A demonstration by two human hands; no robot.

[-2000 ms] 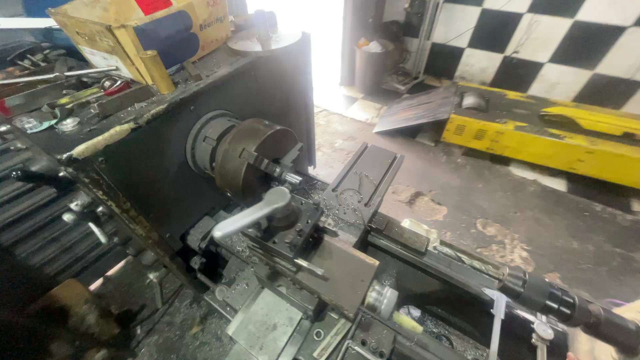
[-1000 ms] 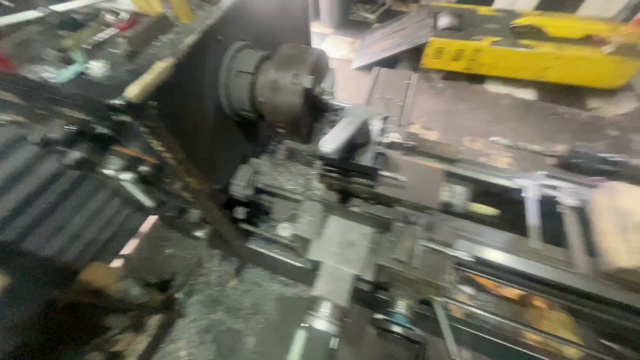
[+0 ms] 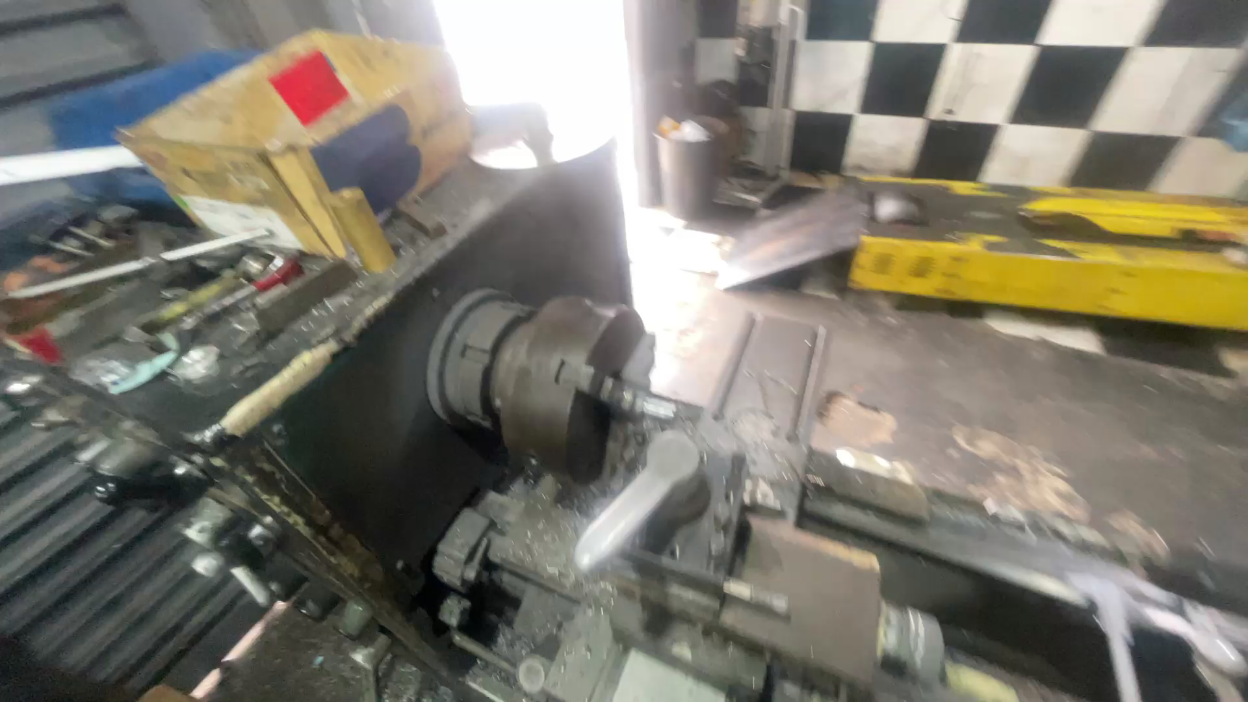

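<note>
Neither my left hand nor my right hand shows in the head view. A metal lathe fills the middle. Its chuck (image 3: 561, 385) sticks out from the dark headstock (image 3: 380, 419), with a short bright metal piece (image 3: 643, 402) at its jaws. Just below and to the right, the grey tool post lever (image 3: 639, 497) points down and left. The compound slide (image 3: 809, 595) lies to the right of the lever, and metal chips are scattered over the carriage. The picture is blurred, so whether the chuck turns cannot be told.
On the headstock top stand a yellow cardboard box (image 3: 380, 127) and scattered tools, among them a long metal rod (image 3: 146, 263). Control levers (image 3: 224, 556) project at the lower left. Behind are a yellow ramp (image 3: 1033, 273), a bin (image 3: 687, 171) and a checkered wall (image 3: 965, 97).
The view has swung up from the lower carriage, bringing the box and checkered wall back into sight. No part of the lathe has plainly moved.
</note>
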